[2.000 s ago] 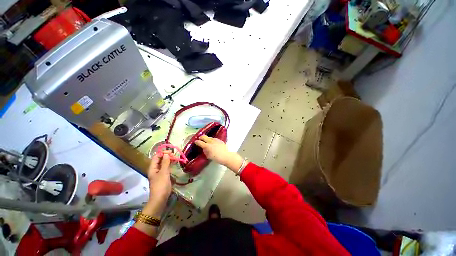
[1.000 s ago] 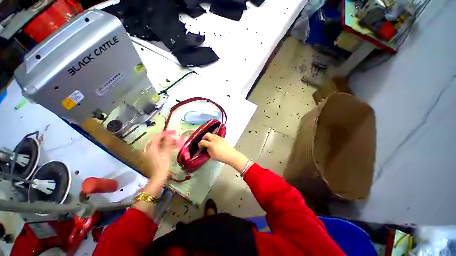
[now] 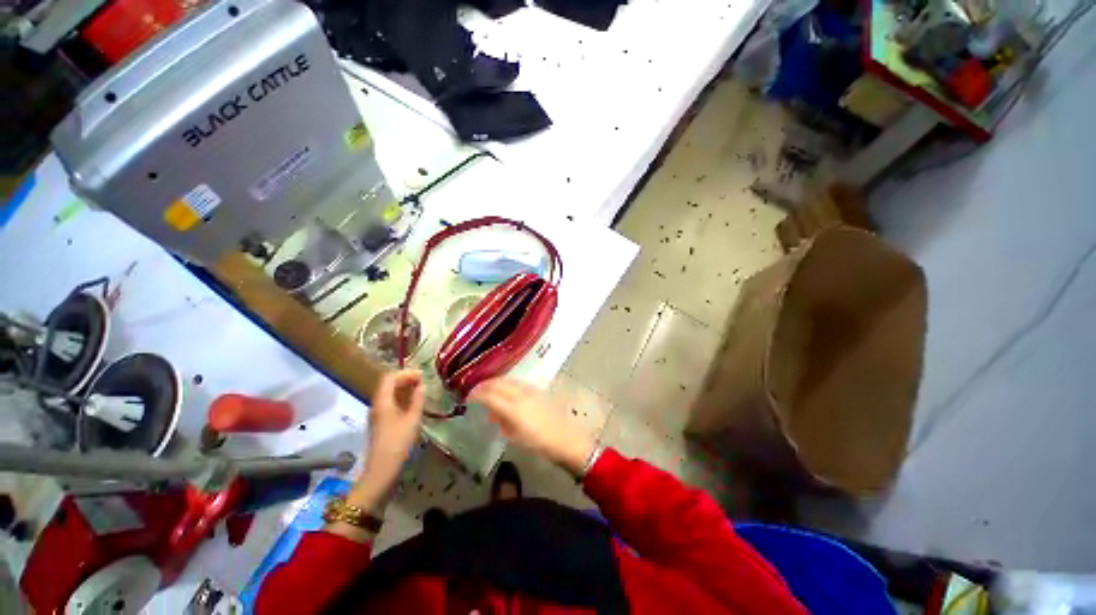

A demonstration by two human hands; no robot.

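A glossy dark red handbag (image 3: pixel 511 339) lies on the pale machine table with its top unzipped and its dark inside showing. Its thin strap (image 3: pixel 415 282) curves around the back. A pale blue-grey bottle or pouch (image 3: pixel 499 266) lies just behind the bag, within the strap's curve. My left hand (image 3: pixel 397 421) is left of the bag's near end, fingertips together beside the strap; whether it grips something is hidden. My right hand (image 3: pixel 529 417) is slightly blurred at the bag's near end, fingers stretched out, with nothing seen in it.
A silver-grey sewing machine (image 3: pixel 228 126) stands at the left. Black cut pieces (image 3: pixel 499 114) lie on the white table (image 3: pixel 613 114) beyond. Thread stands (image 3: pixel 130 406) and a red cone (image 3: pixel 250 413) are at the near left. A tall open carton (image 3: pixel 751 372) stands on the floor at the right.
My right hand has come out of the bag's opening to its near end. My left hand has moved nearer to me, and the pink thing it held no longer shows.
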